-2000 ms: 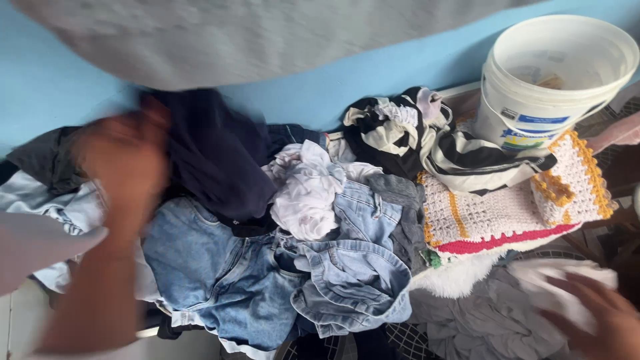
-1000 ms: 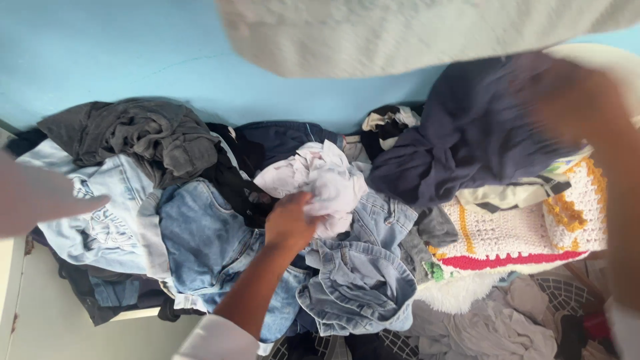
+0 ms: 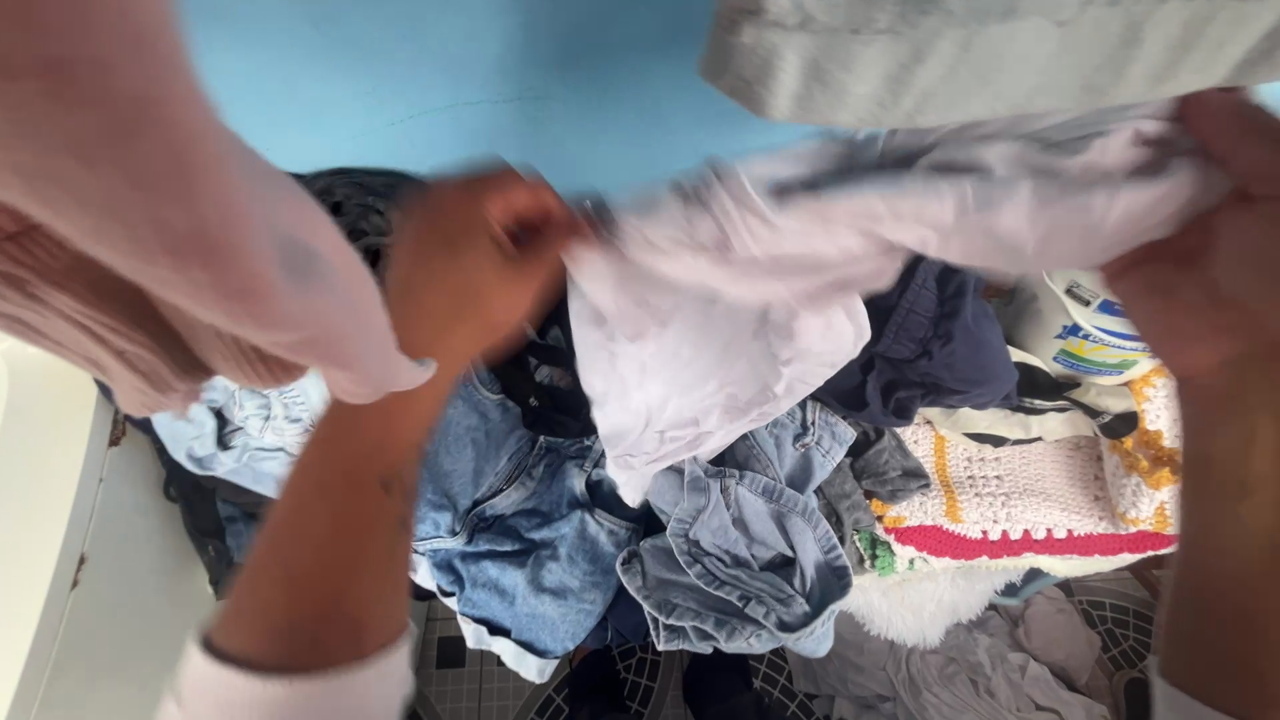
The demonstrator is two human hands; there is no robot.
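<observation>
A pale pinkish-white garment (image 3: pixel 720 340) is stretched between my two hands above the clothes pile. My left hand (image 3: pixel 480 260), blurred, grips its left end; my right hand (image 3: pixel 1200 240) holds the other end at the right edge. Beneath the garment lie blue denim jeans (image 3: pixel 520 540) and a lighter, crumpled denim piece (image 3: pixel 750 540). The navy cloth (image 3: pixel 910 340) rests behind it, to the right, beside a black-and-white cloth (image 3: pixel 1030 400). Light-blue denim (image 3: pixel 250 420) shows left of my left forearm.
A white bucket (image 3: pixel 1085 330) stands at the right, partly hidden, near a crocheted piece (image 3: pixel 1020 480) with a red edge. Grey cloth (image 3: pixel 950 660) lies low on the tiled floor. Hanging fabric (image 3: pixel 1000 60) crosses the top; pink fabric (image 3: pixel 200 220) covers the upper left.
The pale garment, on the pile under my left hand one second ago, is now lifted and stretched between both hands. My right hand has let go of the navy cloth, which lies on the pile.
</observation>
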